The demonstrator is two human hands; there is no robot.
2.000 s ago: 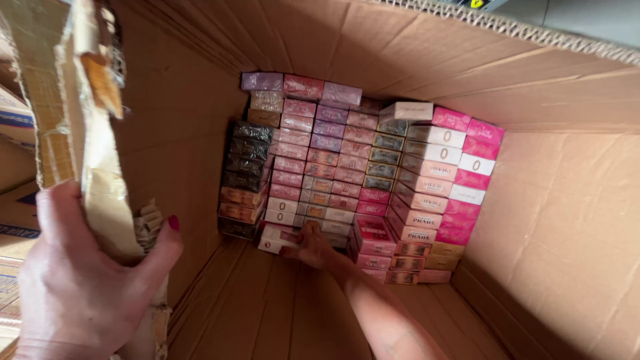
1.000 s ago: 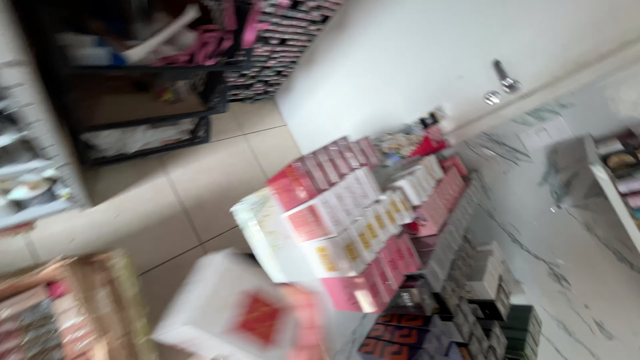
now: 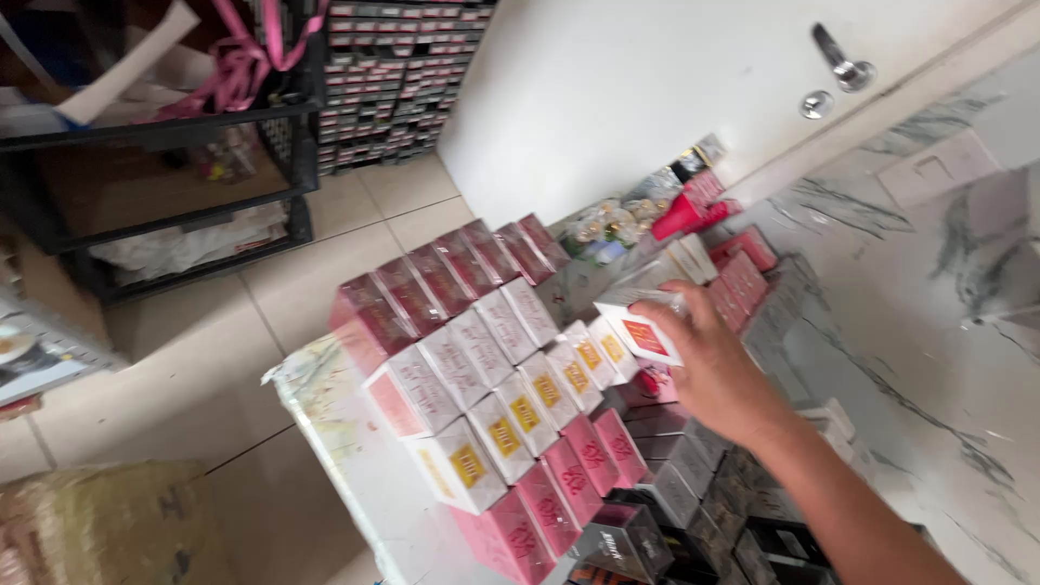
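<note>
My right hand [image 3: 711, 366] grips a white box with a red square [image 3: 646, 335], wrapped in clear film, above the far part of a table. Below and left of it run rows of boxes: white ones with yellow squares [image 3: 504, 437], white ones with script [image 3: 439, 375], dark red ones [image 3: 406, 296] and bright pink ones [image 3: 561, 487]. Dark boxes [image 3: 621, 540] stand at the near side. Pale pink boxes [image 3: 738, 284] lie just beyond the hand. My left hand is out of view.
The table's film-covered corner [image 3: 296, 378] juts over the tiled floor. A black shelf unit [image 3: 162, 215] is at left, a taped cardboard box [image 3: 122, 520] at lower left. A white door with a metal handle [image 3: 841, 61] is behind; a marble-patterned surface [image 3: 877, 390] lies at right.
The view has swung from inside a large carton to the table. Since one second ago, the white box with the red square has moved from the table's near left over to the boxes at the far side.
</note>
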